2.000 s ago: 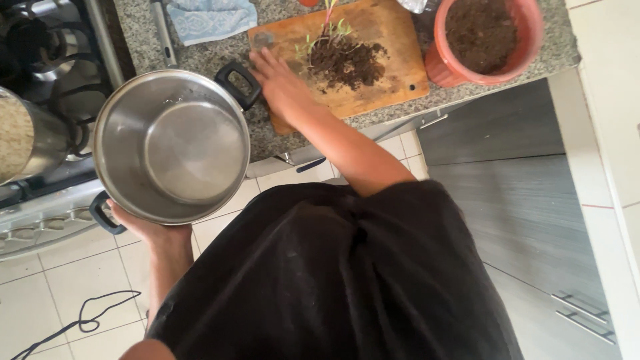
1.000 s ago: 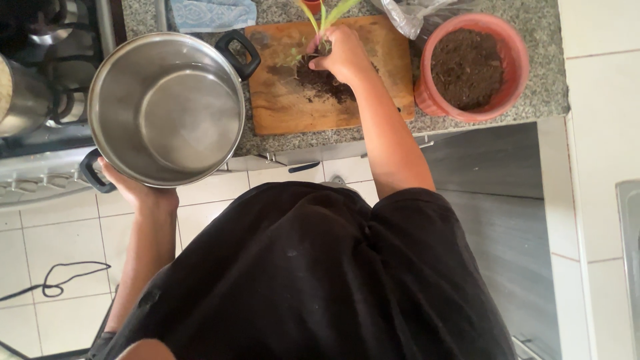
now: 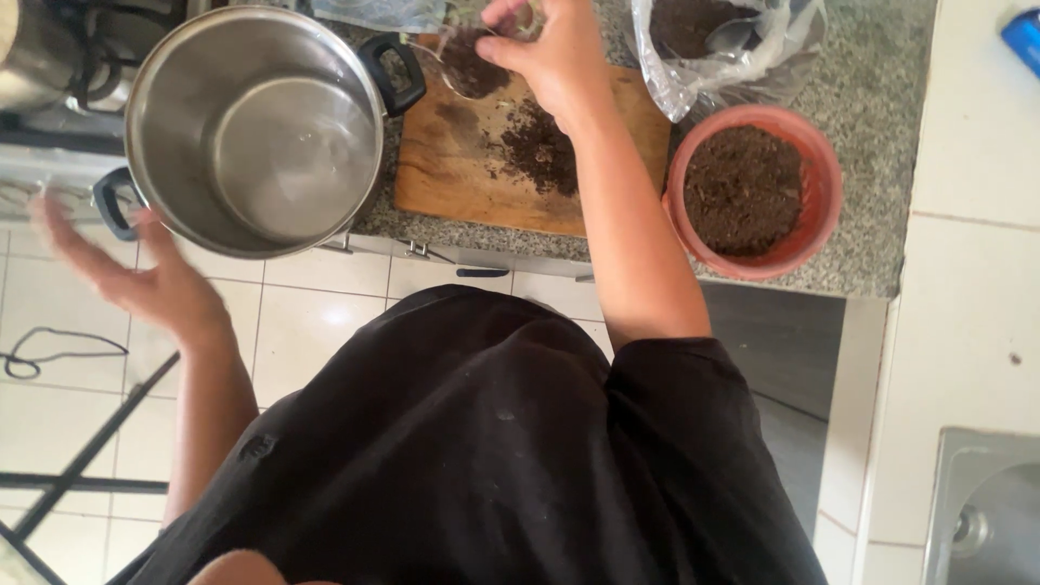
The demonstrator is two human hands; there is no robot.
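My left hand (image 3: 138, 272) is blurred, fingers apart, just below the side handle of a steel cooking pot (image 3: 272, 162); nothing shows in it. The pot stands at the left edge of the granite worktop, tilted toward the camera. My right hand (image 3: 544, 61) grips a small plant (image 3: 457, 18) by its base, with a dark clump of soil and roots (image 3: 471, 69) hanging beside my fingers above a wooden cutting board (image 3: 455, 191). Loose soil (image 3: 536, 150) lies on the board under my forearm. Right of it stands a terracotta-coloured pot of soil (image 3: 743, 191).
Behind the soil pot is a clear plastic bag (image 3: 670, 69) with soil and a metal spoon (image 3: 731, 36). A gas stove (image 3: 97, 81) borders the left, a blue patterned cloth (image 3: 378, 10) the back. A steel sink (image 3: 946, 504) is at lower right.
My left hand has come off the steel pot's handle. My right hand, flat on the board two seconds ago, took hold of the plant and has raised it, leaving loose soil behind.
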